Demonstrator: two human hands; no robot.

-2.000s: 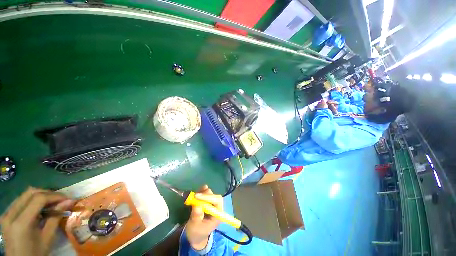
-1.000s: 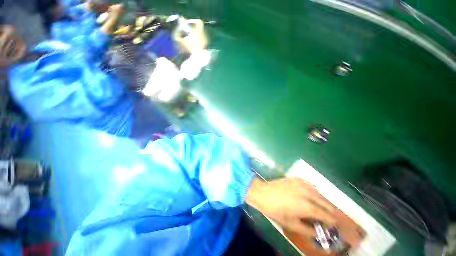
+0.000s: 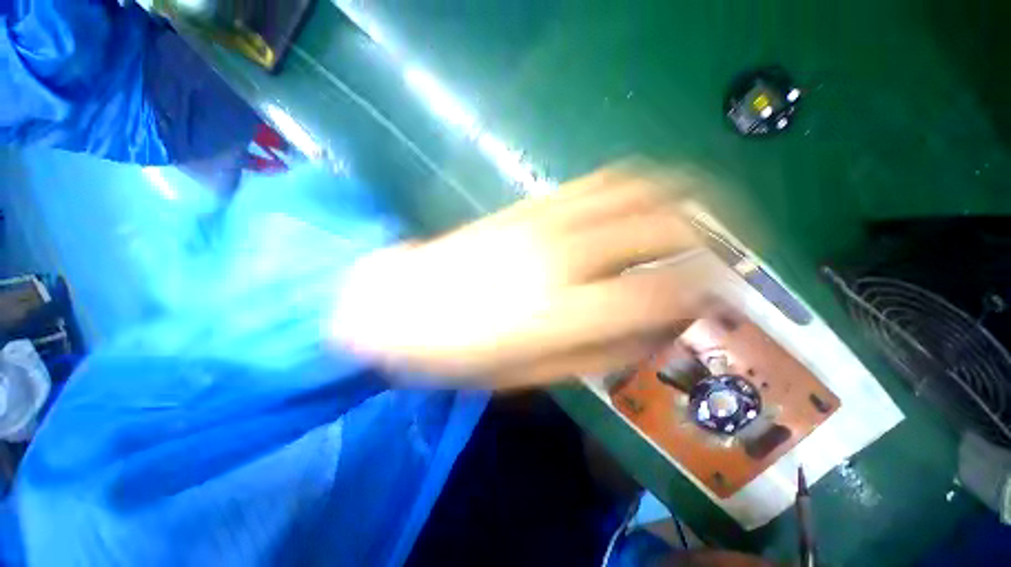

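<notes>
My left hand [image 3: 599, 277] is blurred and reaches from the left over the edge of the white paper sheet [image 3: 859, 426]; whether it holds anything cannot be told. A slim grey tool, possibly tweezers [image 3: 765, 284], shows at its fingertips along the paper's upper edge. The orange-brown jig [image 3: 710, 471] lies on the paper, with a round black circuit board [image 3: 724, 404] in its centre. My right hand [image 3: 715, 558] is mostly cut off at the bottom edge. The thin dark shaft of the soldering iron [image 3: 805, 515] rises beside it, tip near the paper; its handle is out of view.
Another round board [image 3: 763, 102] lies on the green bench behind the jig. The black fan with its wire guard [image 3: 937, 332] stands at the right. A pale object [image 3: 984, 471] is cut off at the right edge. A person's blue sleeve [image 3: 67, 78] shows at the upper left.
The view has turned and come closer to the jig. My left hand has moved off the board to the jig's upper left. The iron's shaft and part of my right hand now show at the bottom.
</notes>
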